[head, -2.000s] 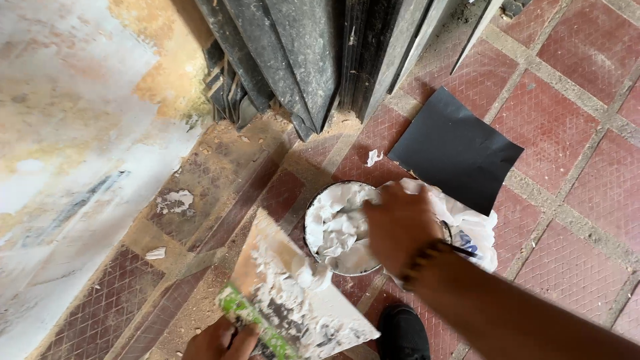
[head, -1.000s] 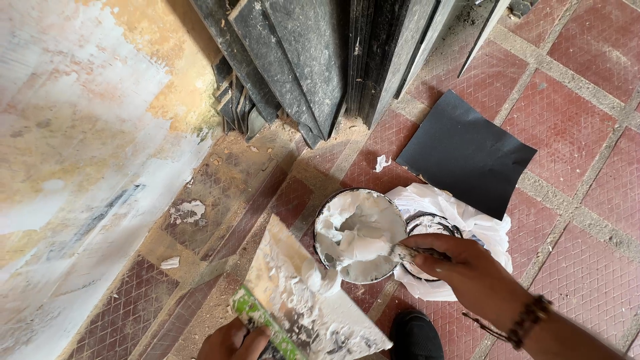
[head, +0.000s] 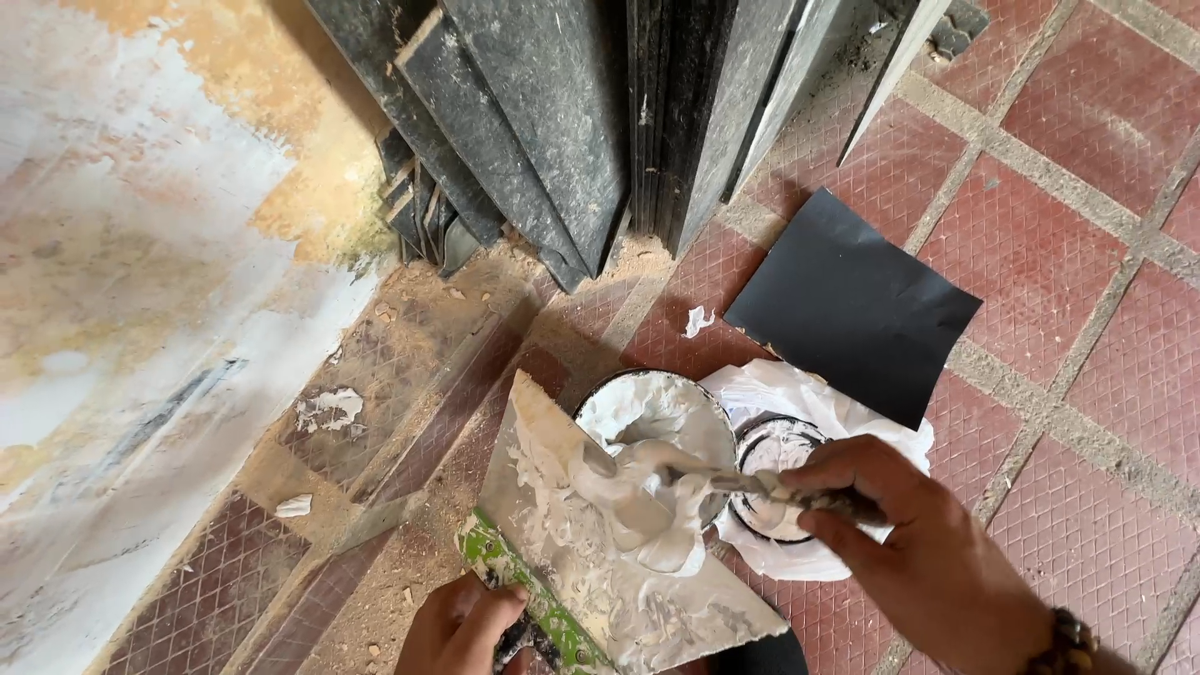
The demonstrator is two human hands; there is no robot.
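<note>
My left hand (head: 464, 623) grips the handle of a wide taping knife (head: 553, 600) with a green back edge, its broad blade smeared with off-white putty. In my right hand (head: 900, 534) is a small putty-coated spatula (head: 750, 483), its end against a thick lump of putty (head: 647, 506) on the blade. Behind the blade stands a round tub of white putty (head: 656, 403), partly covered by it. To the tub's right, a round putty-smeared lid (head: 778, 450) lies on a white plastic bag (head: 769, 380), partly hidden by my right hand.
A black sheet of sandpaper (head: 853, 300) lies on red floor tiles (head: 1059, 319). Dark panels (head: 553, 112) lean upright at the top. A patchy, peeling wall (head: 141, 234) rises on the left above a dusty tiled ledge (head: 403, 375) with paint flakes. A shoe shows at the bottom.
My right hand was at the tub; now the spatula is over the wide blade, which bears a larger lump of putty. The round lid, covered earlier by my right hand, shows now.
</note>
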